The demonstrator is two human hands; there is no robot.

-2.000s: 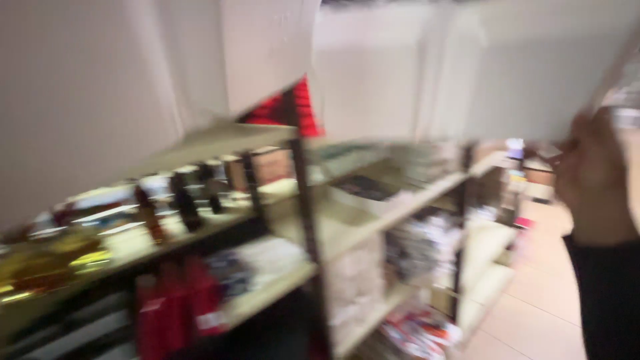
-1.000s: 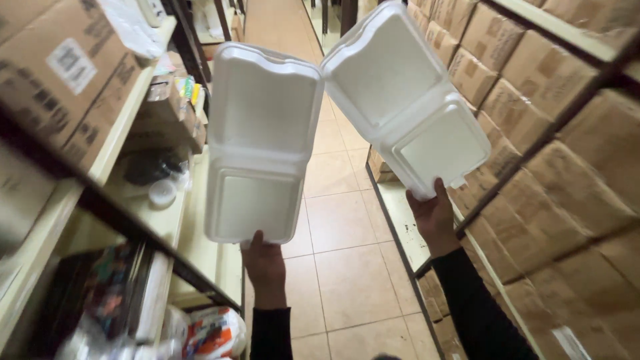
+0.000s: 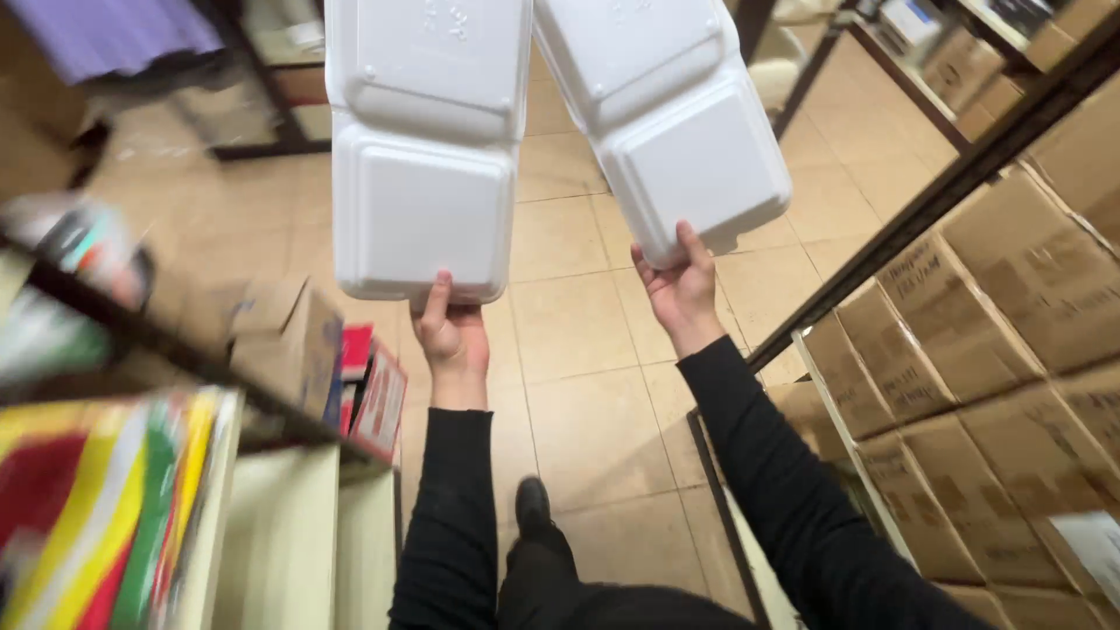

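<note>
My left hand [image 3: 453,337] grips the near edge of a white foam clamshell container [image 3: 426,214], thumb on top and fingers underneath. The container is spread open, and its far end runs out of the top of the view. To the right, my right hand [image 3: 681,284] holds a second white foam clamshell container [image 3: 700,166] by its near corner. This one is also unfolded and tilts toward the upper left. The two containers come close together or overlap near the top. Both show their smooth outer faces, with raised marks on the far halves.
Stacked cardboard boxes [image 3: 954,332] fill the shelving on the right, behind a dark metal post. At left are pale shelves [image 3: 276,534], colourful striped packages [image 3: 105,490], an open carton [image 3: 284,337] and a red box [image 3: 376,394]. Tiled floor [image 3: 586,420] runs between, with my shoe on it.
The view has swung down and along the aisle. One second ago both containers showed their hollow inner sides; now their outer faces show. Both hands still hold them.
</note>
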